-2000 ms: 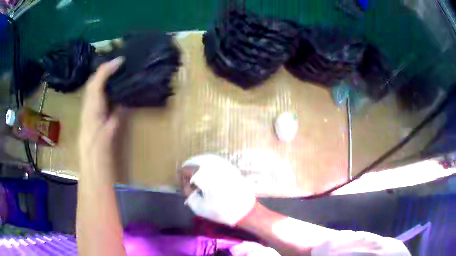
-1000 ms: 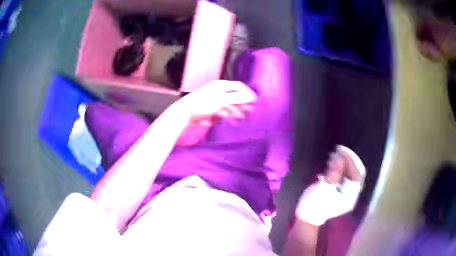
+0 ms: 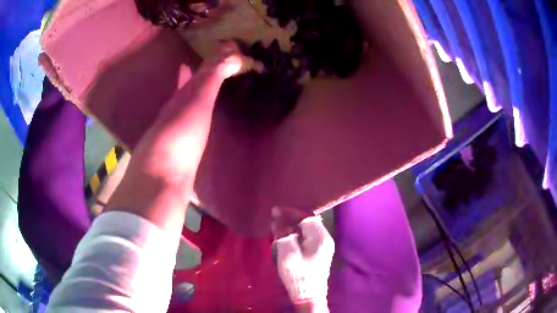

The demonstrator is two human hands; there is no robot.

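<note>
An open cardboard box (image 3: 366, 122) is tilted in front of me above my lap and looks pink in this light. Several black clusters (image 3: 330, 40) lie at its far end. My bare left hand (image 3: 231, 60) is deep inside the box, touching the left side of a nearer black cluster (image 3: 262, 88). Its fingertips are partly hidden, so its grip is unclear. My gloved right hand (image 3: 304, 247) is at the box's near rim, its fingers closed on the cardboard edge.
Blue ribbed stacked crates (image 3: 488, 55) stand at the upper right. A blue-rimmed tray (image 3: 467, 168) with dark pieces sits lower right, with black cables below it. Yellow-black striped tape (image 3: 104, 168) shows on the left. A red surface (image 3: 226, 269) is between my legs.
My view has turned from the bench down to the box. My left hand has gone from a black cluster on the bench into the box. My right hand has come to the box rim.
</note>
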